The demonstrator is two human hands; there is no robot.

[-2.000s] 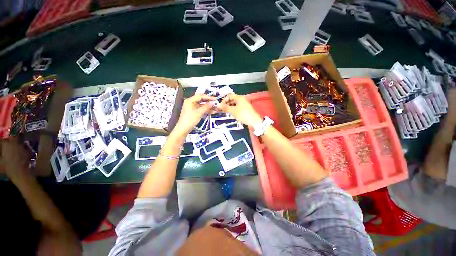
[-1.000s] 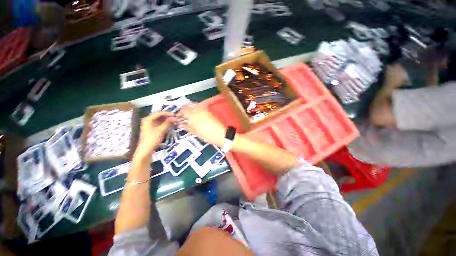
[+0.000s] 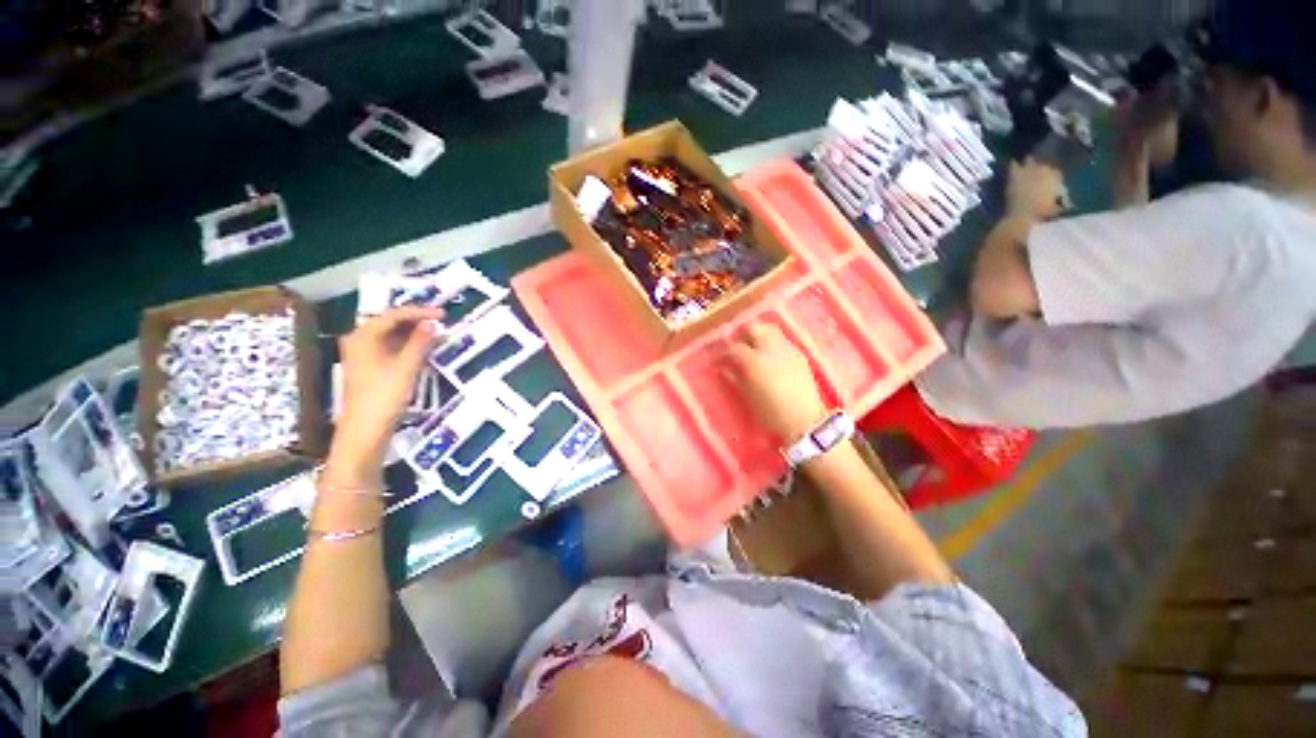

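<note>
My left hand (image 3: 384, 368) is over the white housing frames at the middle of the bench, its fingertips closed near a frame; whether it holds a small part is too blurred to tell. Several white frames (image 3: 564, 438) lie overlapping in front of it. My right hand (image 3: 772, 378) reaches, fingers down, into a compartment of the salmon-red tray (image 3: 580, 326); its fingertips are hard to make out. An open cardboard box (image 3: 608, 257) of amber-and-dark parts (image 3: 674, 238) stands on the tray's far left part.
A cardboard box (image 3: 308, 378) of small white round parts (image 3: 231, 389) stands left. White frames (image 3: 145, 603) are heaped far left, others stacked (image 3: 906, 175) at right. A pale post (image 3: 599, 72) rises behind. A neighbour's arm (image 3: 1006, 274) is at right.
My right hand has left the frames beside my left hand and moved right to the tray. The view has swung right, showing more of the neighbour.
</note>
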